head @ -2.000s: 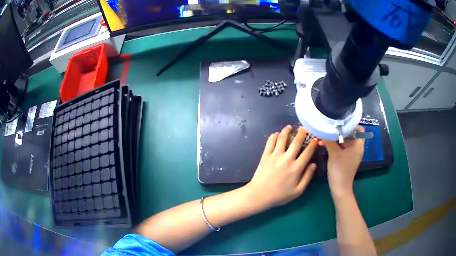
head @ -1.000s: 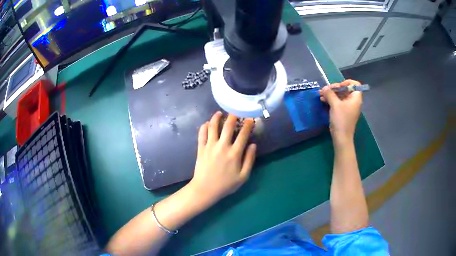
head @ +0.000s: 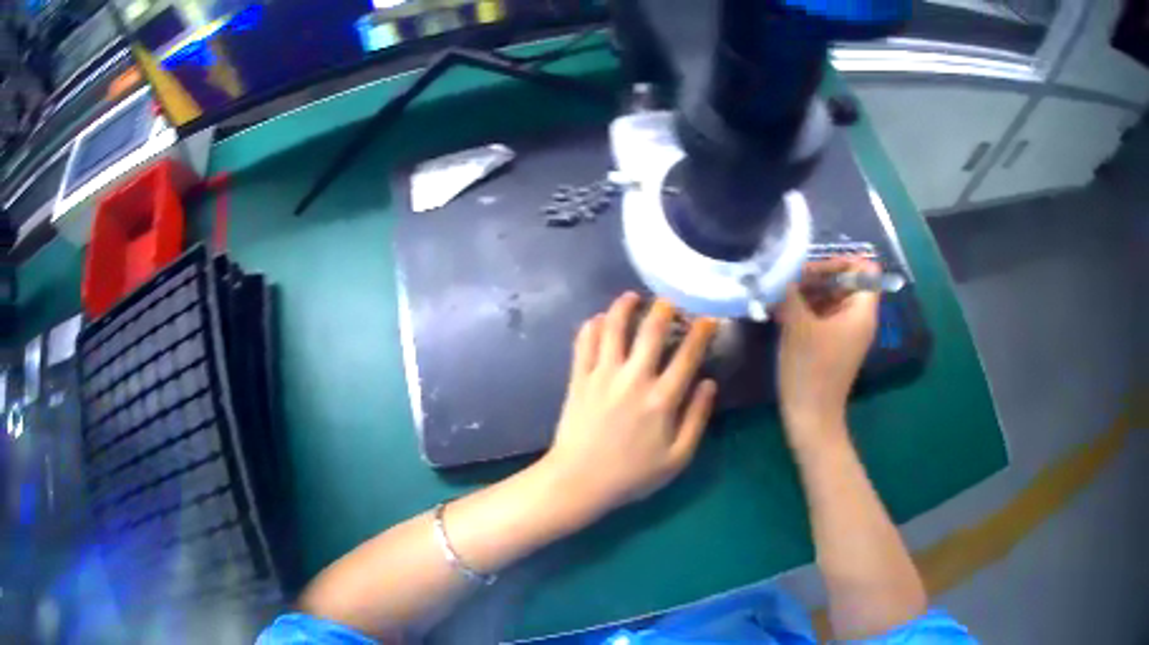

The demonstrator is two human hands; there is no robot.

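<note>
My left hand [head: 630,410] lies palm down on the black mat [head: 460,328], fingers spread. Its fingertips are at small dark parts [head: 680,330] just below the microscope's white ring light [head: 643,239]. Whether they grip a part cannot be told. My right hand [head: 825,347] is closed on a thin pen-style tool [head: 863,280], its back end pointing right. The tool's tip is hidden or too blurred to tell. The right hand is beside the ring light, over the blue pad [head: 892,325], which it partly covers.
The black microscope barrel [head: 737,151] stands above the mat. A loose parts pile [head: 580,203] and a whitish wedge [head: 456,176] lie at the mat's back. A short parts row [head: 842,250] is above the blue pad. Black trays [head: 158,391] and a red bin [head: 132,237] are left.
Over the last second, my right hand with the tool has moved left from the mat's right edge towards the ring light. My left hand stays at the small parts. The camera view has shifted.
</note>
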